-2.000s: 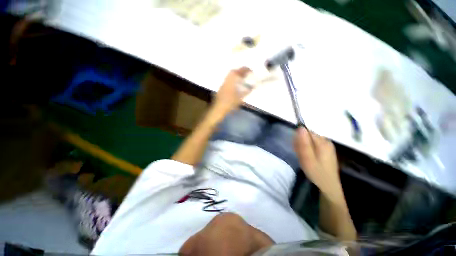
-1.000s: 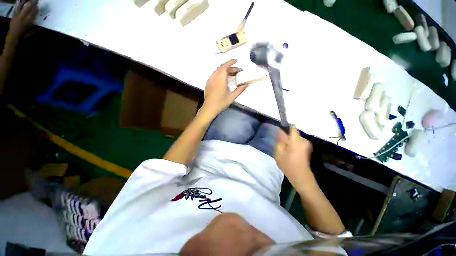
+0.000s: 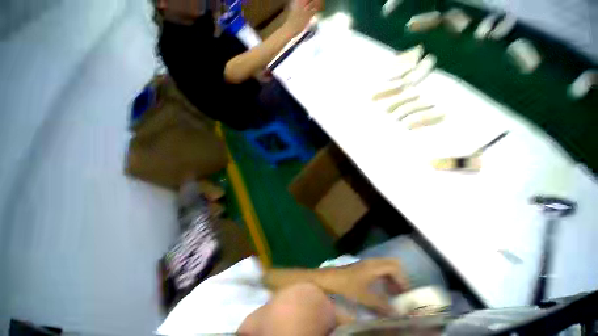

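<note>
My left hand [image 3: 377,282] is low in the picture, blurred, with bent fingers. A cream rounded piece [image 3: 423,299], perhaps a housing, shows right at its fingertips; blur hides whether the hand grips it. The hammer [image 3: 549,230] is on the white bench at the right, its black grip cut off by the dark rim at the bottom. No hand shows on the visible part of it. My right hand is not in view. A beige frame with a dark window [image 3: 459,163] lies on the bench with a thin dark-shafted tool [image 3: 493,141] against it.
Several cream housings [image 3: 416,113] lie farther up the white bench [image 3: 367,141]. More are on the green belt [image 3: 472,49]. Another person in black [image 3: 203,72] is at the bench's far end. Cartons [image 3: 338,203], a blue stool [image 3: 275,143] and a yellow floor line are left of the bench.
The view has swung left. My left hand has moved from the bench edge to low in front of my body. My right hand, seen on the hammer grip before, is out of view.
</note>
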